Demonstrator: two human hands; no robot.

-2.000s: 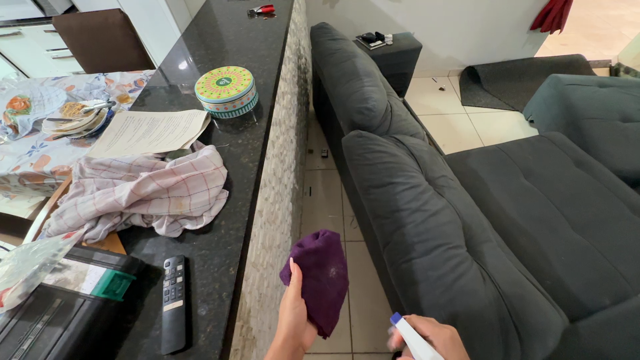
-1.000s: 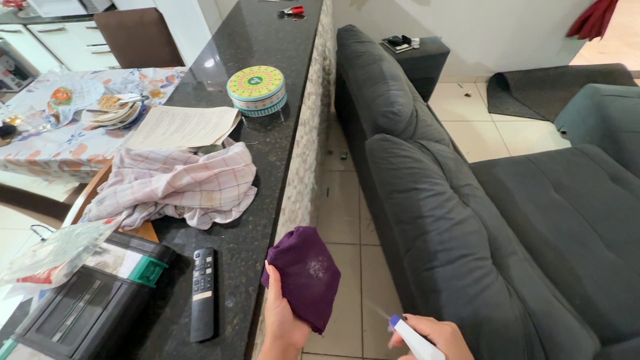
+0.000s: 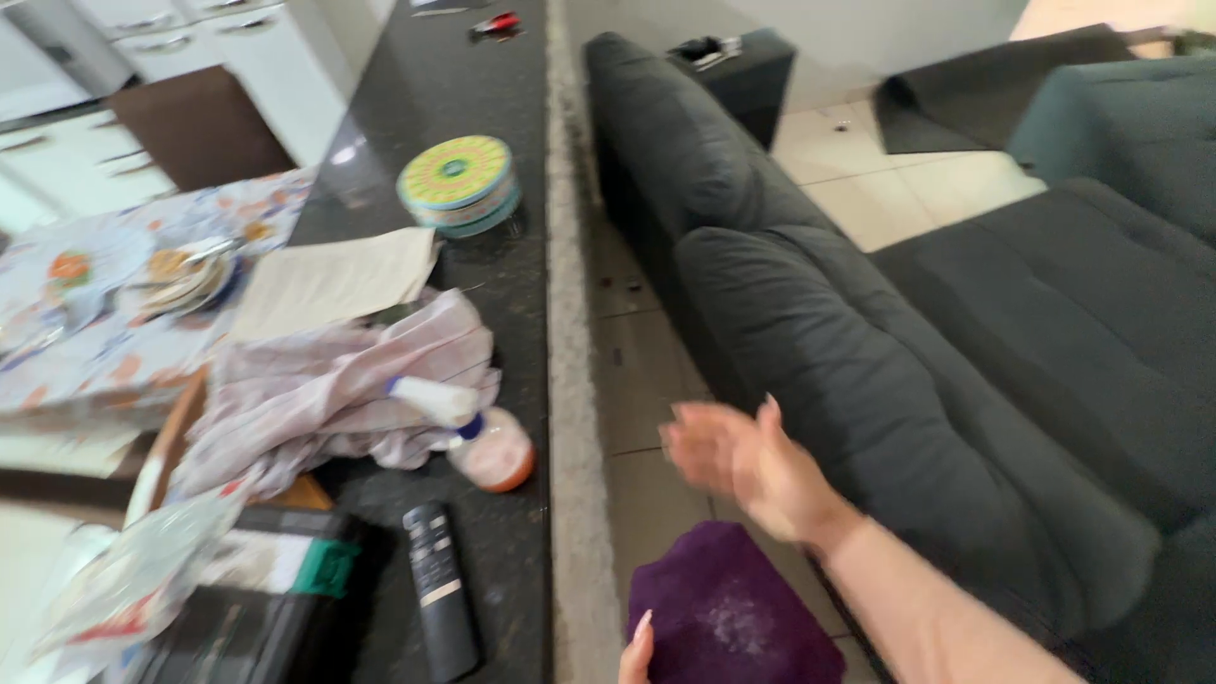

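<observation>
My left hand (image 3: 638, 651) grips a purple cloth (image 3: 727, 608) at the bottom centre of the head view; a pale, whitish patch marks the cloth. Above the cloth, in front of the grey sofa, my right hand (image 3: 750, 465) is empty, its fingers apart and slightly blurred. A spray bottle (image 3: 494, 451) with a white and blue trigger head and an orange base is on the black granite counter, its head over a checked pink cloth (image 3: 351, 375). Nearer me on the counter is a black remote control (image 3: 442, 594).
A round yellow-lidded tin (image 3: 461, 185), printed papers (image 3: 332, 280) and a red-handled tool (image 3: 496, 27) are on the counter. A black case (image 3: 237, 617) with a plastic bag is at lower left. The dark grey sofa (image 3: 855, 380) stands to the right, beyond a tiled floor gap.
The spray bottle, in my right hand in both earlier frames, is now on the counter, let go. My right hand is empty and raised over the purple cloth, which my left hand still holds.
</observation>
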